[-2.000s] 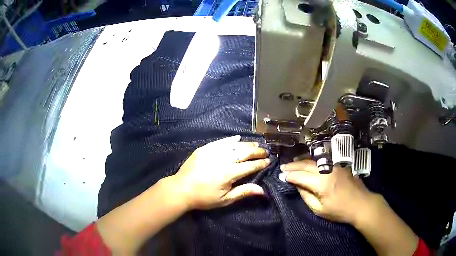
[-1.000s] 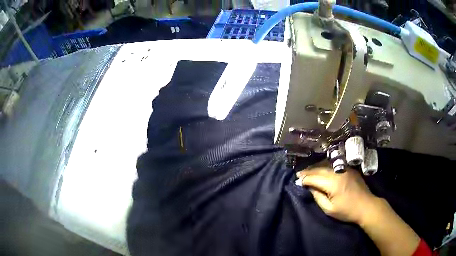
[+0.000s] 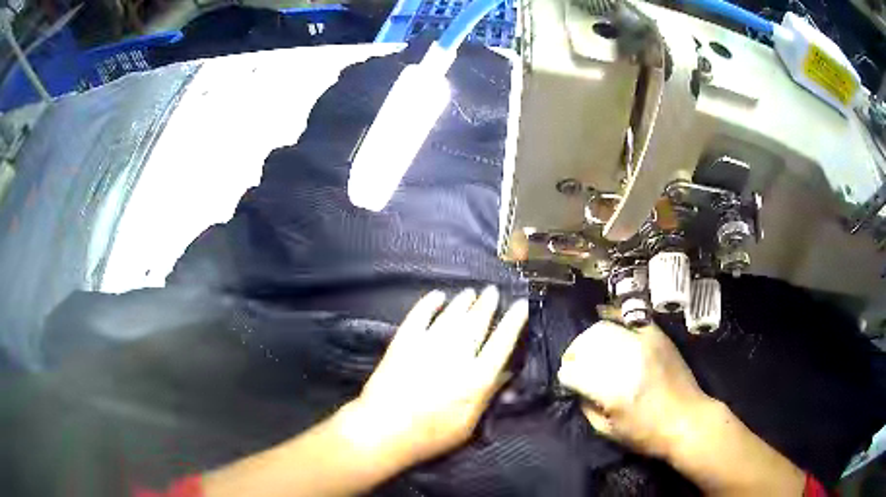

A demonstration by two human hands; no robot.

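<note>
A dark garment lies over the white machine table and runs under the sewing machine head. The presser foot area is a small dark metal part under the head, partly hidden. My left hand lies flat on the cloth, left of the foot, fingers spread and pointing up towards it. My right hand is right of and just below the foot, with fingers curled on the cloth, gripping a fold of it. A ridge in the cloth runs between my hands to the foot.
A white lamp on a blue neck hangs over the cloth, left of the head. Two pale ribbed knobs stick out just above my right hand. Blue crates stand behind the table. The table's worn grey edge is at left. A white box sits on the machine.
My left hand, out of view a second ago, is back on the cloth. The garment now spreads further left and back over the table. My right hand's fingers are more curled.
</note>
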